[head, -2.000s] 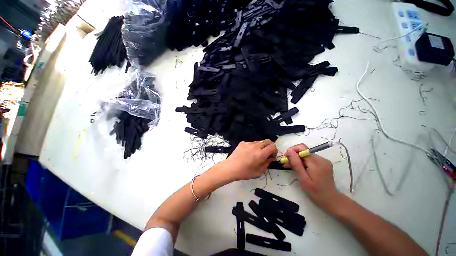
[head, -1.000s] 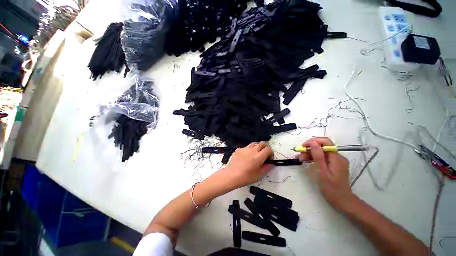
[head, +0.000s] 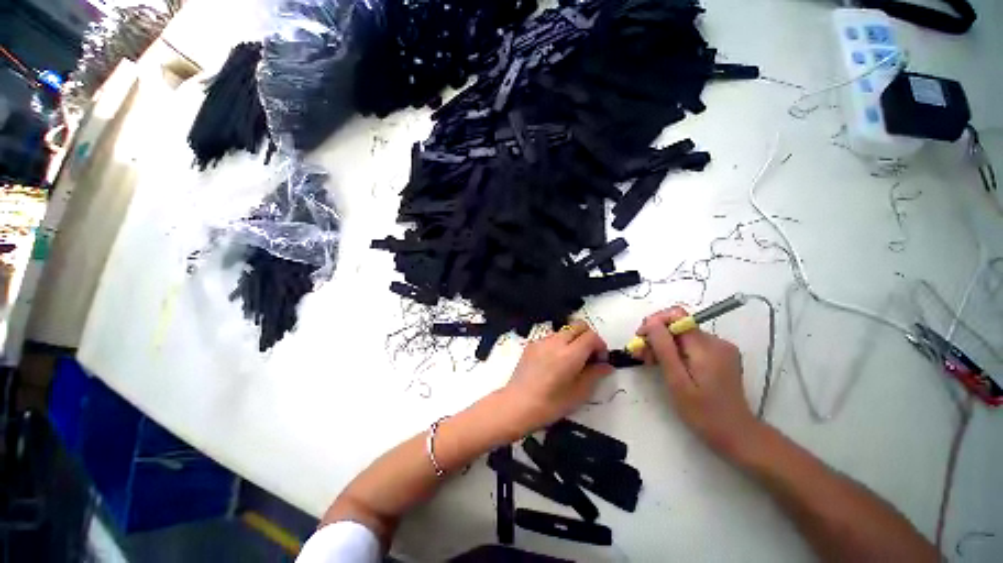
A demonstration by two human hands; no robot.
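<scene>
My left hand (head: 553, 372) pinches one end of a short black fabric tab (head: 625, 359) just above or on the table. My right hand (head: 695, 368) holds a yellow pen with a grey rear (head: 717, 309) like a pencil; its tip is at the tab, and its exact contact is too small to tell. My right fingers are close to the tab's right end. A large heap of black tabs (head: 517, 209) lies beyond my hands. Several black tabs (head: 561, 526) lie loosely nearer my body.
Dark thread ends (head: 423, 339) lie left of my hands. A white cable (head: 779, 225), red and black clips (head: 968, 377), a power strip (head: 866, 83) and a black adapter (head: 926, 106) are at right. Clear plastic bags (head: 299, 233) cover black strips at left. Blue bins (head: 182, 467) stand below the table edge.
One second ago the pen was level and away from the tab, with more of the tab showing. Now the pen is tilted, its tip down at the tab, and my hands are closer together.
</scene>
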